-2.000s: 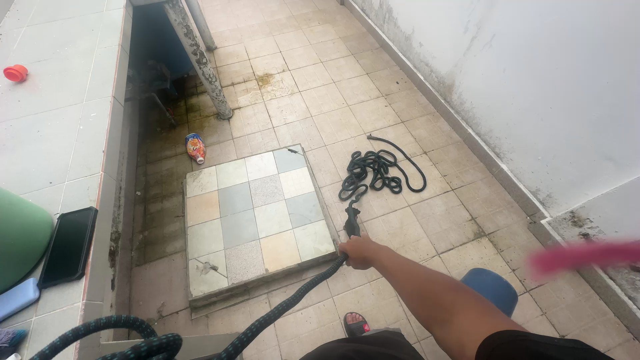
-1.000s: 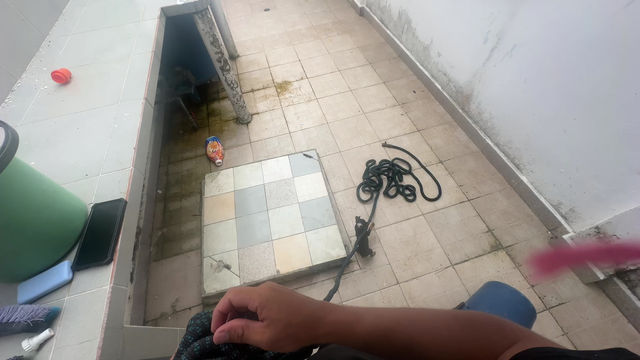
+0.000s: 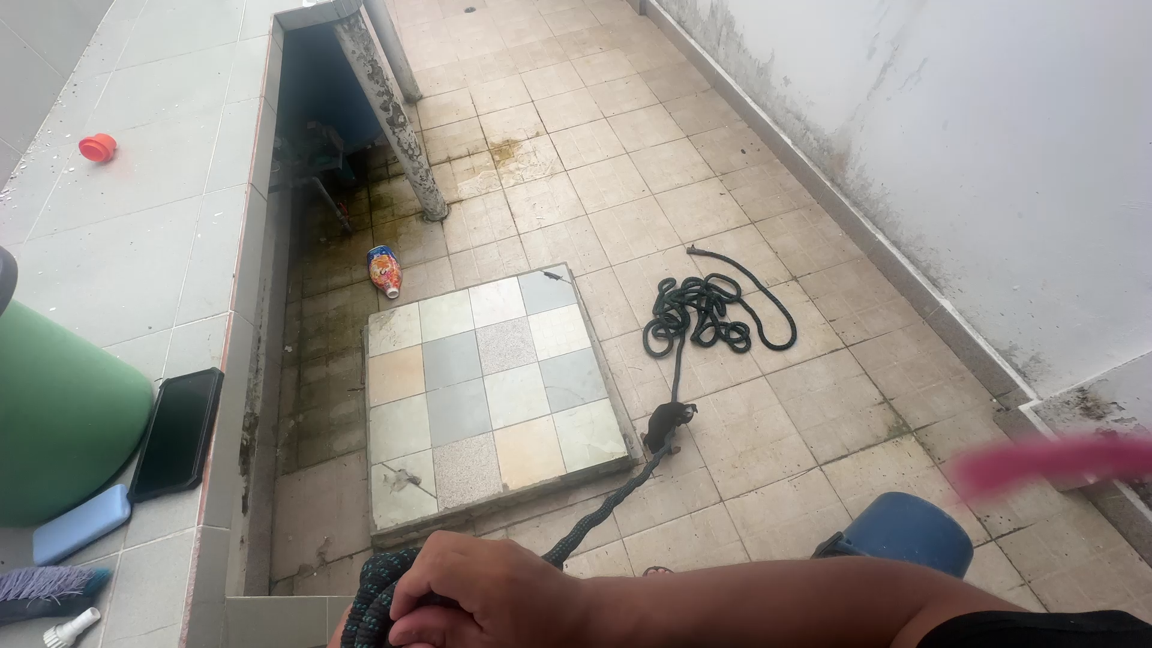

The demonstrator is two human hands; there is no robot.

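Note:
A dark green braided rope [image 3: 598, 513] runs from the bottom of the view up to a loose tangled pile on the tiled floor. At the lower middle, my right hand [image 3: 490, 589] is closed on a thick bundle of the rope's coils. Only a sliver of my left hand [image 3: 338, 630] shows at the left edge of the bundle; its fingers are hidden behind the coils. A small dark thing [image 3: 668, 425] lies on the rope's line between the bundle and the pile; I cannot tell what it is.
A raised tiled slab [image 3: 486, 396] lies left of the rope. A blue bucket [image 3: 909, 535] stands at lower right, near the white wall [image 3: 972, 180]. The tiled ledge [image 3: 135, 225] at left holds a green container [image 3: 63, 414], a black phone [image 3: 177, 435] and a brush [image 3: 49, 585].
My right hand was on the rope beside the slab's lower right corner two seconds ago; it has moved left and down onto the coils. The pile on the floor looks little changed.

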